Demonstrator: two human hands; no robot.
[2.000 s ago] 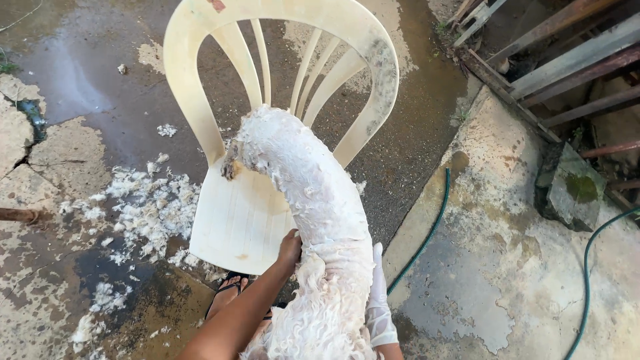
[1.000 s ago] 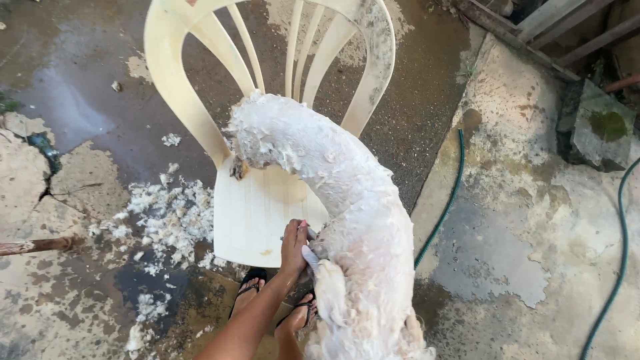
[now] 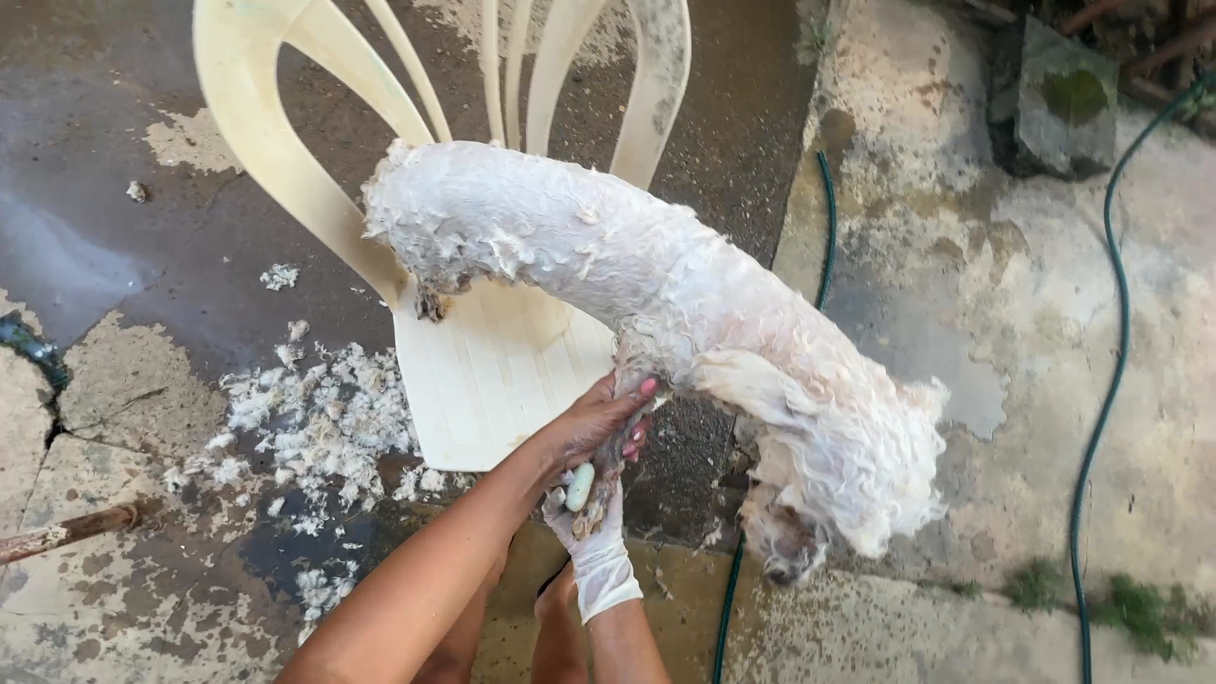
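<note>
A wet white dog [image 3: 655, 256] with short, lathered-looking fur stands with its hindquarters over a cream plastic chair [image 3: 494, 380]. Its head [image 3: 788, 532] hangs low at the right, beyond the seat. My bare left hand [image 3: 608, 418] is closed around one front leg, just below the body. Under the paw [image 3: 594, 508] of that leg is my right hand [image 3: 584, 532], in a white glove, with its fingers around the paw. A pale green oval bar [image 3: 579, 486], which looks like soap, lies against the paw at the gloved hand. The dog's other legs are mostly hidden.
Clumps of cut white fur [image 3: 332, 418] lie on the wet concrete left of the chair. A green hose [image 3: 1107, 418] runs along the right, and another length [image 3: 828, 228] passes behind the dog. A rusty pipe [image 3: 76, 532] juts in at left; a stone block [image 3: 1054, 100] is upper right.
The dog's front end has swung to the right, and its head now shows. My gloved hand has come from the dog's far right side to the front paw; my left hand now grips that leg.
</note>
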